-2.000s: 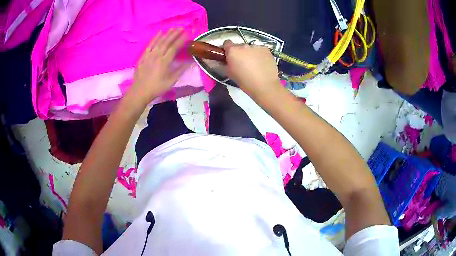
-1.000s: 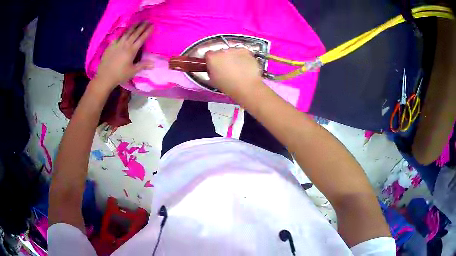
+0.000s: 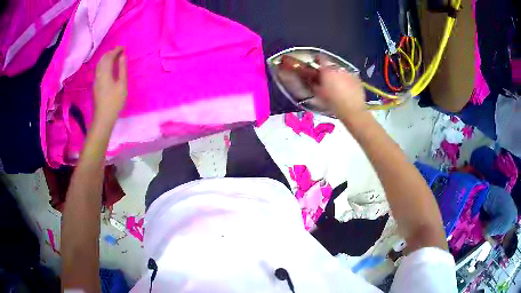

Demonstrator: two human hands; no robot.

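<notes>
A bright pink garment piece [image 3: 194, 68] lies on the dark table, with a pale strip [image 3: 194, 114] along its near edge. My left hand [image 3: 109, 86] is on or just above its left part, fingers pointing away and holding nothing that I can see. The silver steam iron [image 3: 291, 86] is just right of the cloth, apart from it, its tip pointing left. My right hand [image 3: 338, 86] is closed round its red-brown handle [image 3: 300, 70] and looks slightly blurred. I cannot tell whether the iron touches the table.
Yellow hoses [image 3: 437, 68] trail right from the iron. Scissors with orange-red and yellow loops [image 3: 393, 63] lie beyond them. A brown rounded board [image 3: 454, 63] stands at the right. More pink cloth [image 3: 34, 34] is at the far left. A blue basket [image 3: 457, 191] and pink scraps are on the floor.
The iron has gone from on top of the pink cloth to the dark table at its right, held by my right hand. The cloth now sits further left in view.
</notes>
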